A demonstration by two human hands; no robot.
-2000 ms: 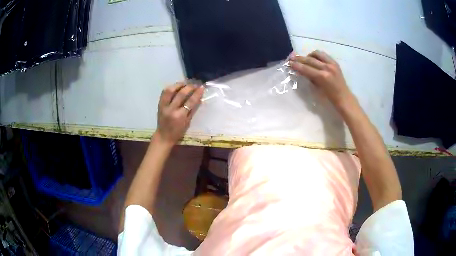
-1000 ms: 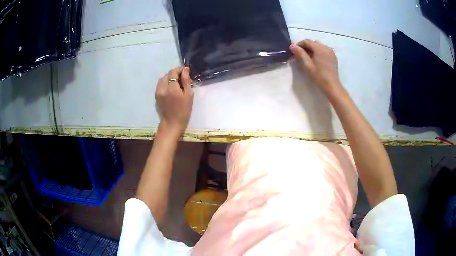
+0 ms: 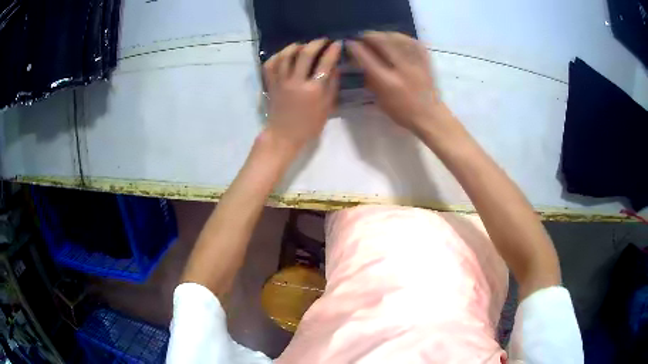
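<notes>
A bagged black garment (image 3: 334,18) lies on the white table (image 3: 185,128) at the top centre, its far part cut off by the picture's top edge. My left hand (image 3: 302,89) and my right hand (image 3: 394,75) are on its near end, fingertips close together near the middle. Both hands are somewhat blurred. The fingers are bent onto the bag's near part, and clear plastic shows faintly between and below them. Whether the fingertips pinch the plastic or only press on it is hard to see.
A shiny pile of bagged garments (image 3: 57,50) lies at the far left. A matt black garment (image 3: 604,135) lies at the right, with more black items (image 3: 629,25) behind. Below the table's taped edge (image 3: 142,190) are a blue crate (image 3: 146,242) and a round stool (image 3: 291,297).
The clear plastic flap in front of the garment was folded back over its near end. My hands have since moved from the two corners inward to the middle of that end.
</notes>
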